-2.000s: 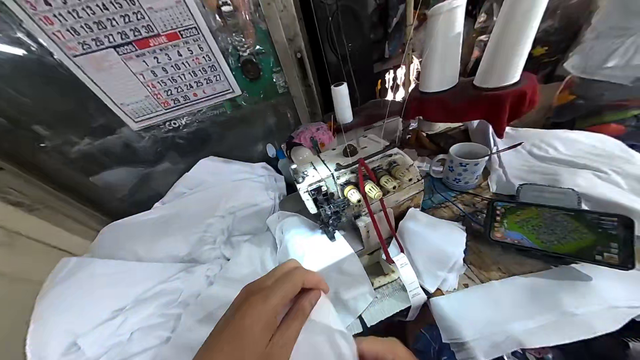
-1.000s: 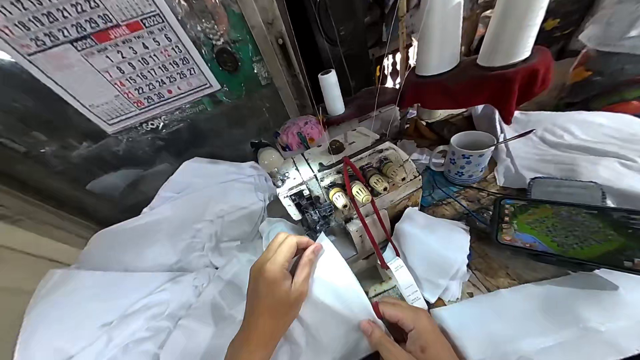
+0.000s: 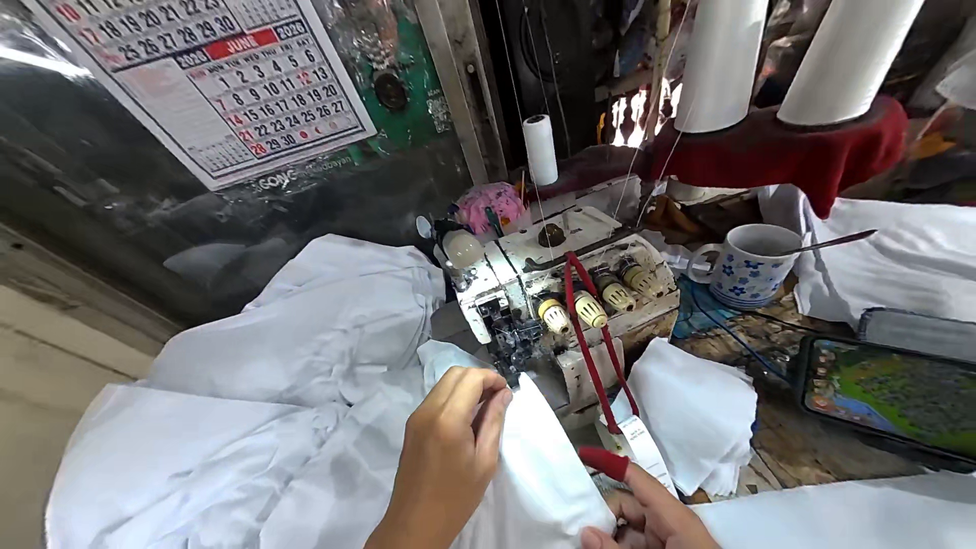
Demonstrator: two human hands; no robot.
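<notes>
White fabric [image 3: 541, 450] lies in front of the overlock sewing machine [image 3: 564, 282], its upper edge close to the needle area. My left hand [image 3: 457, 435] pinches that edge between thumb and fingertips, just below the needle and presser foot parts. Lower right, my right hand [image 3: 648, 511] has its thumb and fingers at the fabric's right edge; a red cover is on one fingertip. Beside this hand hangs a white label strip [image 3: 644, 450], under a red cord loop [image 3: 591, 343] on the machine. Part of the right hand is cut off by the frame.
A large heap of white cloth [image 3: 305, 366] spreads left. Folded white pieces [image 3: 690, 412] lie right of the machine. Farther right are a flowered mug [image 3: 751, 267] with a utensil and a phone [image 3: 900, 396]. Thread cones [image 3: 720, 69] stand behind on red cloth.
Since two seconds ago, the left hand has moved up to the fabric edge near the needle area. The right hand, mostly hidden then, now shows at the fabric's right edge.
</notes>
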